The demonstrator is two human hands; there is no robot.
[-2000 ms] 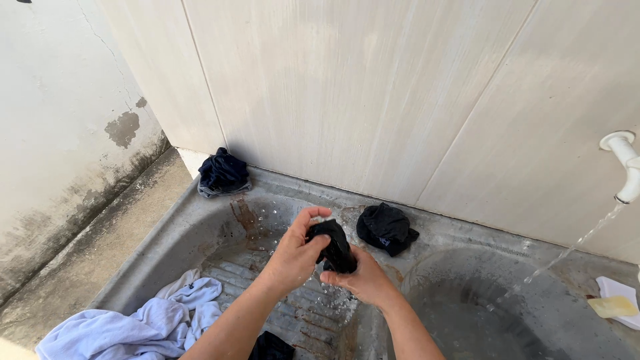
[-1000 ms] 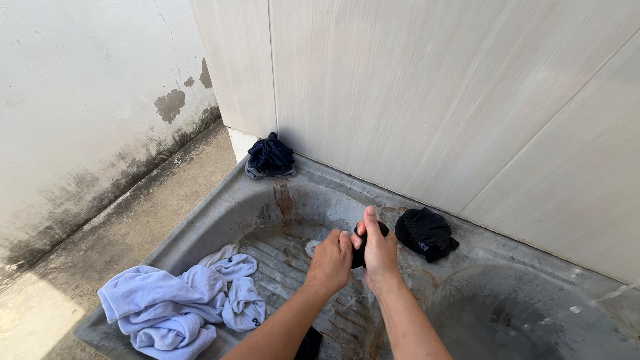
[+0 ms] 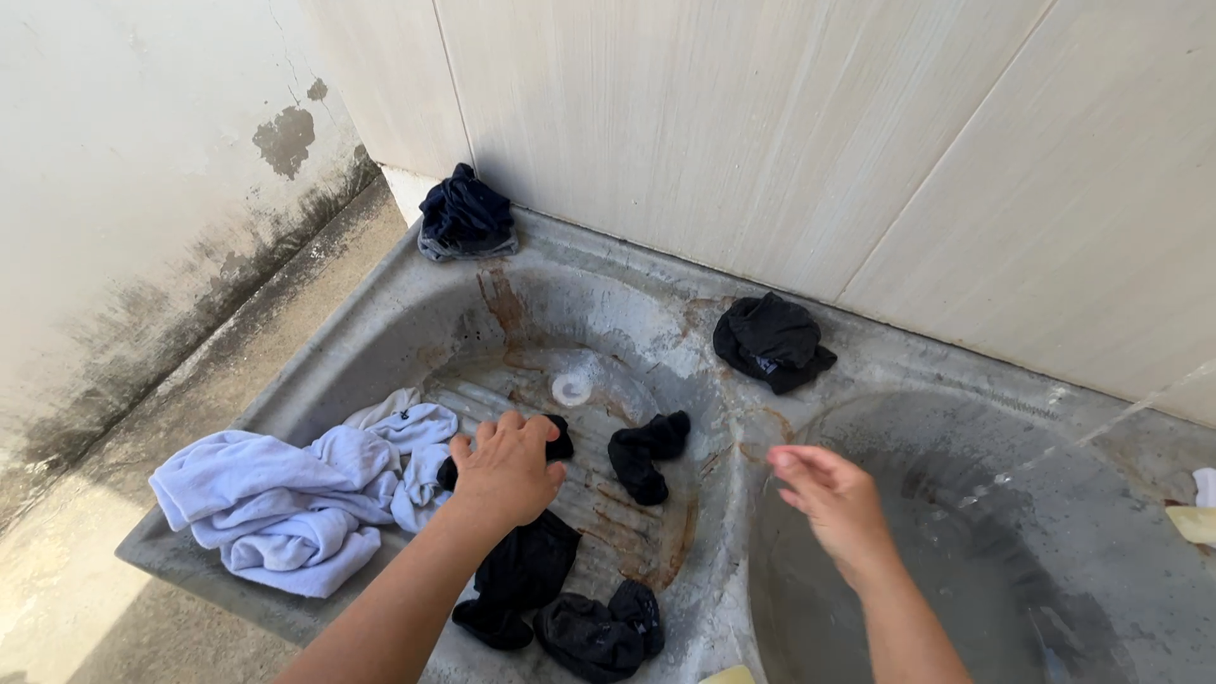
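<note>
My left hand (image 3: 508, 467) reaches palm down over the ribbed washboard basin (image 3: 598, 456), fingers spread over a black cloth (image 3: 560, 439) that shows on both sides of it; whether it grips the cloth is hidden. Above the rim between the basins, my right hand (image 3: 831, 499) holds nothing, its fingers slightly bent. A black sock (image 3: 649, 456) lies on the ribs between my hands. Nearer me are a black cloth (image 3: 532, 560) and a dark sock (image 3: 598, 635). Light blue cloth (image 3: 285, 499) is heaped over the left edge.
A bundled black cloth (image 3: 771, 340) rests on the back ledge, a navy bundle (image 3: 465, 214) on the back left corner. Water streams into the water-filled right basin (image 3: 931, 570). A yellowish bar (image 3: 1192, 524) lies at the far right. A panelled wall (image 3: 712, 142) stands behind.
The black item that both hands held is no longer between them. My hands have moved apart, the left one toward the light blue cloth. The view has shifted left and down.
</note>
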